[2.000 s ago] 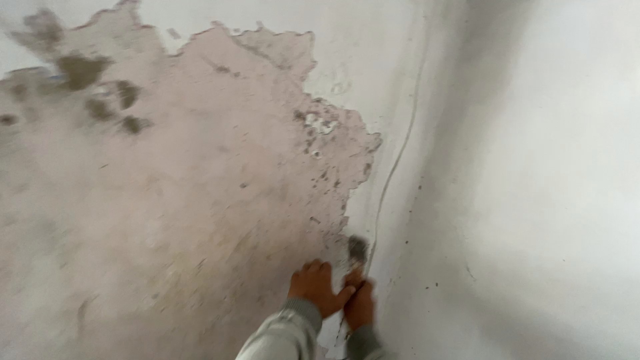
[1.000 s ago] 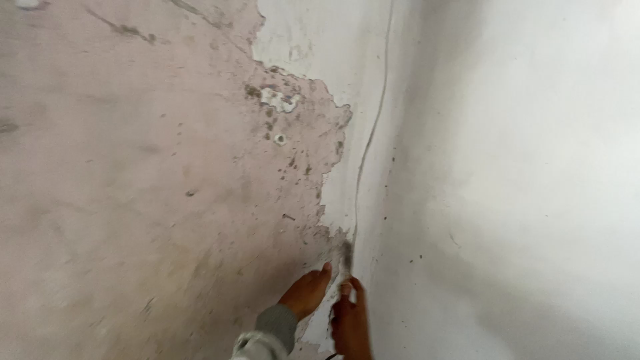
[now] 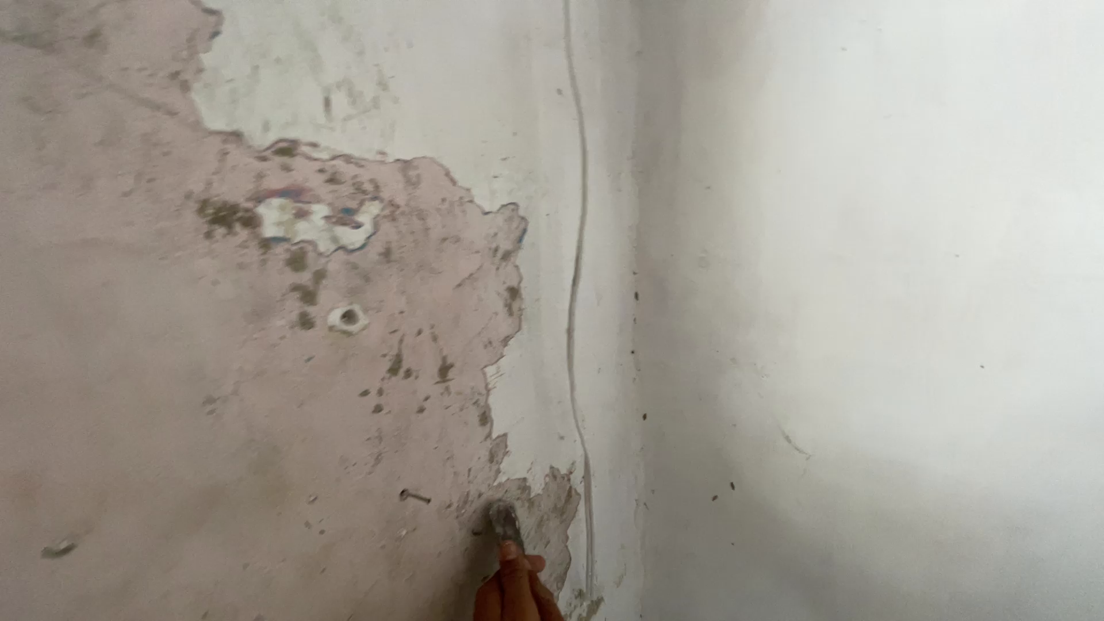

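My right hand (image 3: pixel 517 591) comes up from the bottom edge, its fingers closed around a short, flat scraper-like tool (image 3: pixel 506 522), most of which the fingers hide. The tool's dark tip lies against the wall, on a rough grey-brown bare patch (image 3: pixel 545 517) beside peeling white paint. Left of this patch spreads the faded pink wall surface (image 3: pixel 259 414), stained and pitted. White paint (image 3: pixel 466 95) with a ragged edge borders it above and to the right. My left hand is out of view.
A thin cable (image 3: pixel 580 259) runs down the white strip near the wall corner (image 3: pixel 636 345). A nail or screw (image 3: pixel 416 496) sticks out of the pink surface, left of the tool. Higher up is a small hole (image 3: pixel 348 318) with a white rim. The adjoining white wall (image 3: pixel 906 259) stands at right.
My left hand, seen beside the right one in both earlier frames, has left the view. The bare patch beside the tool shows larger than a second ago. The view has shifted.
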